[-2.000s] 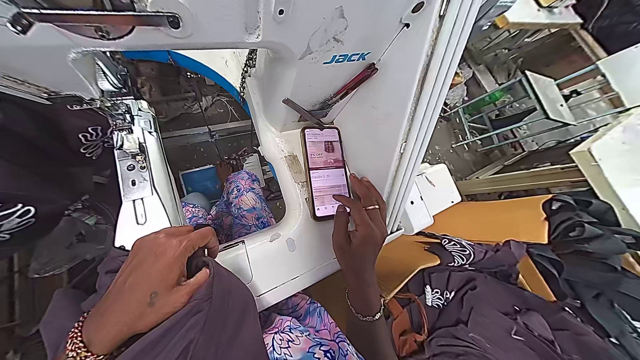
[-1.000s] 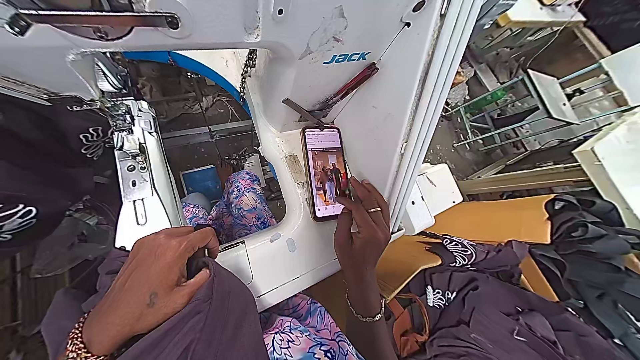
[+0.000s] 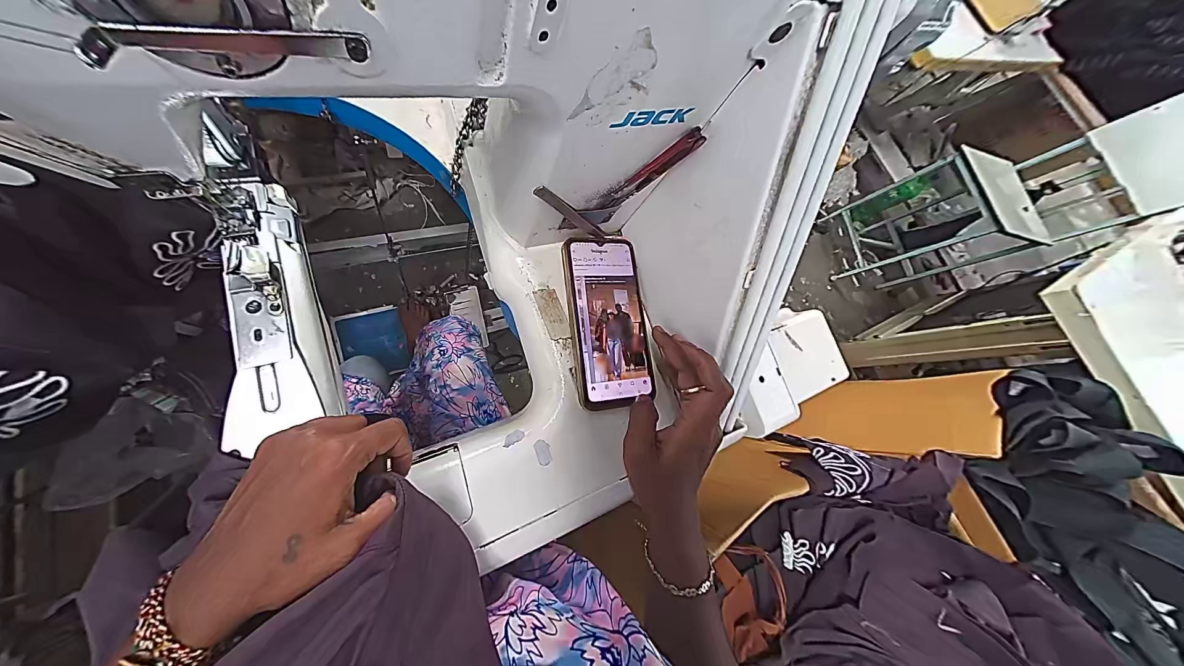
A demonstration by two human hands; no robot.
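Note:
A smartphone [image 3: 609,324] with a lit screen showing a picture lies on the white body of a Jack sewing machine [image 3: 703,203]. My right hand [image 3: 680,416] is at the phone's lower right, fingers apart and holding nothing, the thumb close to the bottom edge of the screen. At the lower left, my left hand [image 3: 296,518] grips dark purple fabric [image 3: 398,592] between thumb and fingers. Just above the phone lie a tool with red handles [image 3: 657,166] and a thin metal piece [image 3: 569,211]. The machine's narrow metal arm [image 3: 268,333] stands beyond my left hand.
Dark garments with white embroidery [image 3: 906,573] are heaped at the lower right beside an orange-yellow panel [image 3: 906,412]. More dark fabric [image 3: 83,305] hangs at the left. A metal-framed stand [image 3: 1004,194] is at the upper right. My patterned clothing [image 3: 453,370] shows through the machine's opening.
The phone's screen has changed from a page with text and pictures to a large picture. My right fingers have shifted off the screen toward its right edge. My left hand has stayed on the fabric.

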